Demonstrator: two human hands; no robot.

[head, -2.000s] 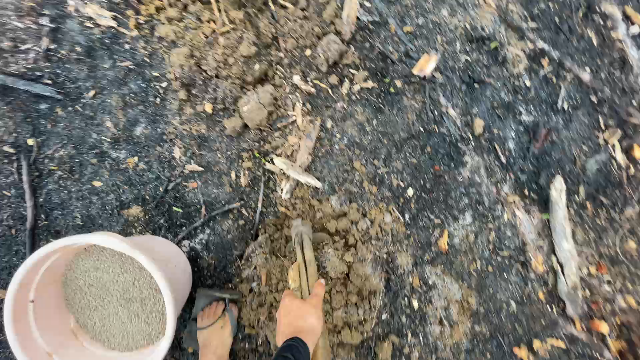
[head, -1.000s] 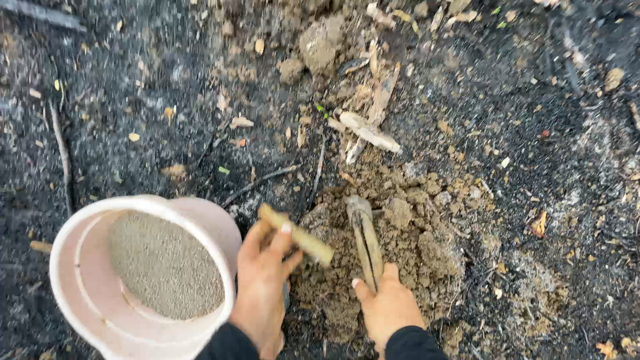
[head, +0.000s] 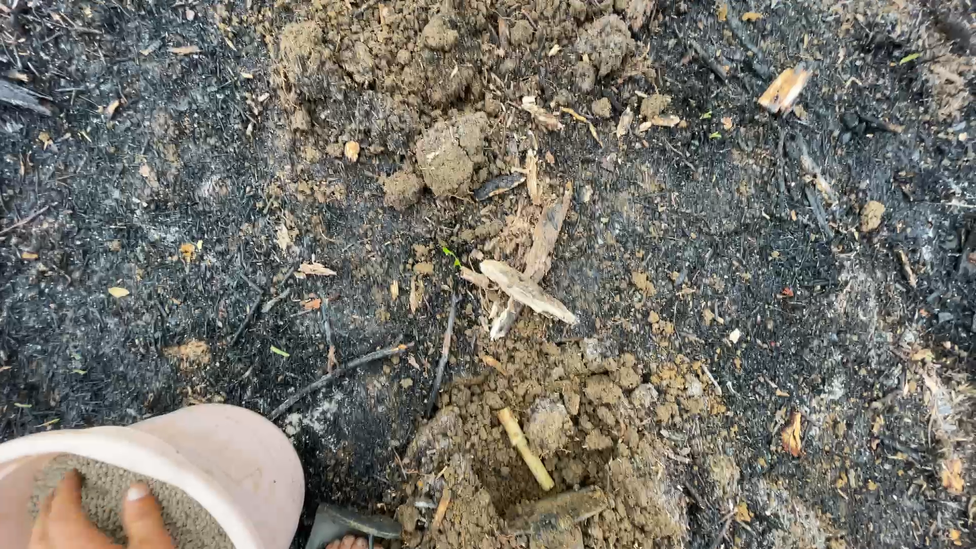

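Observation:
My left hand (head: 95, 518) is at the bottom left, its fingertips in the grey granules (head: 187, 522) inside a pale pink bucket (head: 255, 465). The thumb and fingers are apart; the palm is cut off by the frame edge. A short yellowish cut stem piece, perhaps cane (head: 526, 450), lies tilted in a hollow of loose brown soil (head: 610, 404), right of the bucket. Just below it, the soil-covered head of a digging tool (head: 560, 509) rests in the hollow, with little of its handle showing. My right hand is out of view.
A foot in a dark sandal (head: 351, 526) stands between bucket and hollow. Above the hollow lie pale wood pieces (head: 528, 292) and a thin charred twig (head: 343, 374). A heap of brown clods (head: 450, 152) sits at the top, amid blackened ground.
My left hand has let go of the stem piece, which now lies in the hollow, and has moved left into the bucket. My right hand has left the tool and the view.

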